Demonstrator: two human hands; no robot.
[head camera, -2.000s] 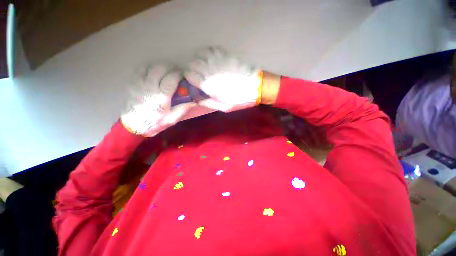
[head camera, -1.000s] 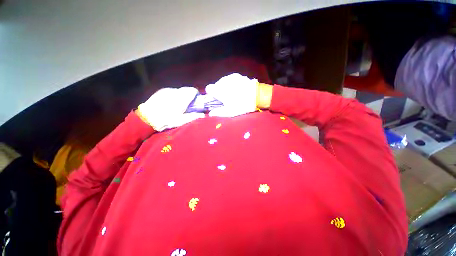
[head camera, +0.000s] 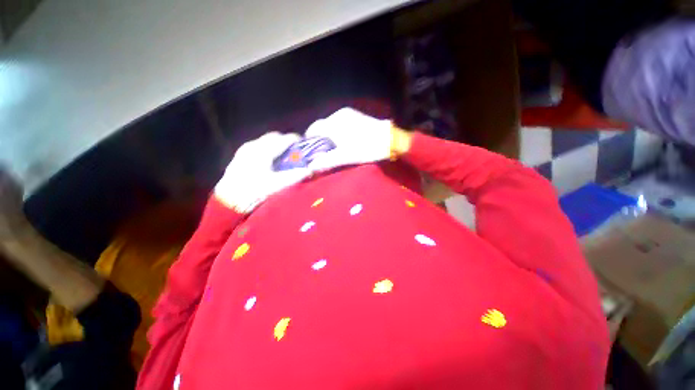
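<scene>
A small purple bundle with an orange-red mark at its left end and paler streaks at its right end lies between my two gloved hands, close to my chest and below the table edge. My left hand, in a white knitted glove, is closed on the marked end. My right hand, in a white glove with a yellow-orange cuff, is closed on the streaked end. The fingertips are overexposed and hard to tell apart.
The white table curves across the upper left. Under it stands an open brown carton with dark purple pieces. Another person's bare forearm is at left; a lavender sleeve is at upper right. Cartons and blue plastic lie at right.
Both hands have come down from over the table to my chest with the purple bundle. Its orange-red mark shows again. The view has shifted, and another person's forearm has appeared at left.
</scene>
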